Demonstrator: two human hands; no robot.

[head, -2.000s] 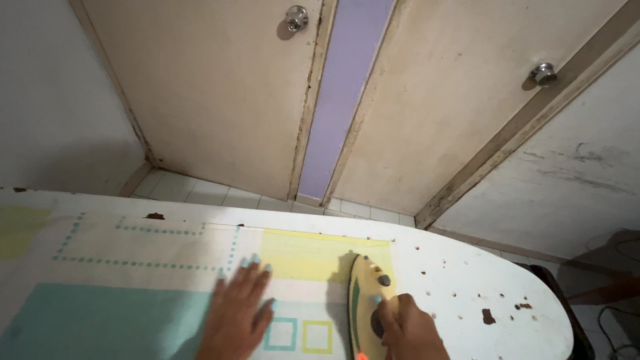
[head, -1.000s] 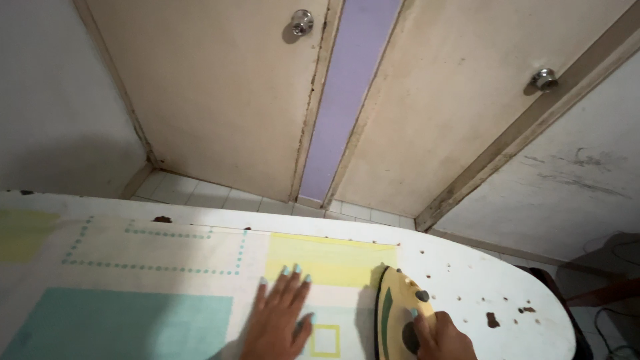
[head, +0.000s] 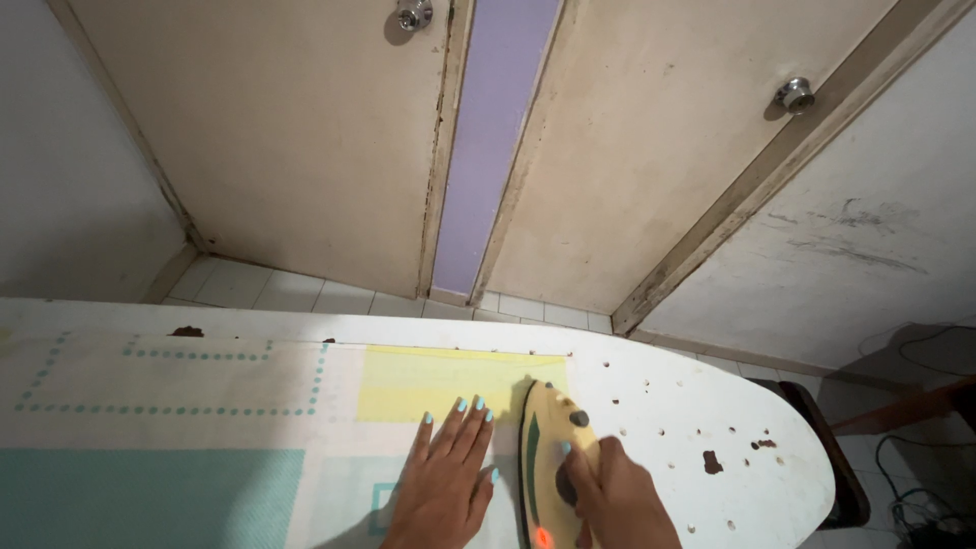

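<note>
A patterned cloth [head: 191,381], with yellow and teal blocks and dotted lines, lies flat on a white metal ironing board [head: 648,389]. My left hand [head: 450,473] rests palm down on it, fingers spread a little and light blue nail polish showing. Just to its right, my right hand [head: 618,488] grips the handle of a yellow clothes iron [head: 553,457], whose tip points away from me near the cloth's right end. An orange-red light glows at the iron's rear. The iron's back end is cut off by the lower edge of the view.
Rust spots and small holes mark the board's rounded right end. Beyond its far edge are white floor tiles [head: 293,288] and two beige doors [head: 305,152] with a purple strip [head: 496,137] between them. At lower right are a dark object [head: 850,488] and tangled cables [head: 907,488].
Between one second ago and now, the iron and my right hand have shifted left over the cloth. My left hand still lies flat on the cloth.
</note>
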